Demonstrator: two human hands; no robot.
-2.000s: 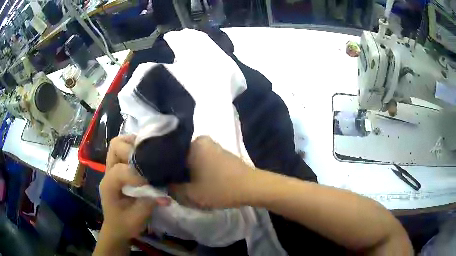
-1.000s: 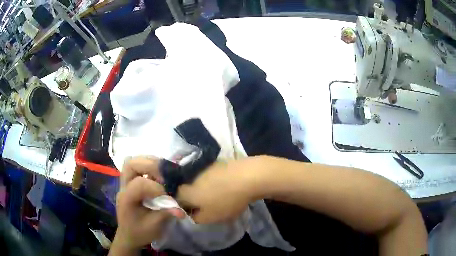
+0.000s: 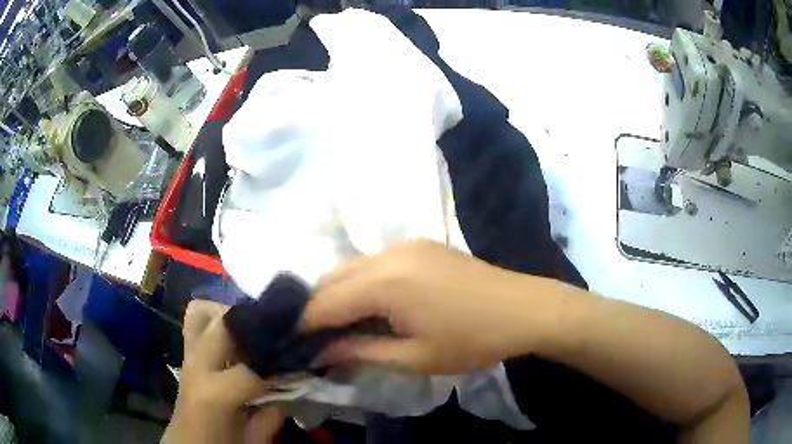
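Note:
A white garment [image 3: 295,182] with black parts [image 3: 499,173] lies heaped on the white table, left of the sewing machine. A small black fabric section [image 3: 276,325] is bunched between my two hands near the table's front edge. My left hand [image 3: 213,368] grips its left side and the white cloth below it. My right hand [image 3: 391,312] reaches in from the right and holds its right side, with thumb and fingers on the black cloth. The fingertips of both hands are partly hidden by cloth.
The sewing machine head [image 3: 708,104] stands at the right over its bed [image 3: 721,230]. Black thread snips [image 3: 738,297] lie in front of the bed. A red basket [image 3: 187,253] is at the left, with another machine [image 3: 91,139] beyond it. A small patterned roll [image 3: 660,57] sits beside the head.
The black section was lifted and folded outward, then lowered and bunched between my hands. My right hand now lies flatter over it. The camera view has shifted slightly.

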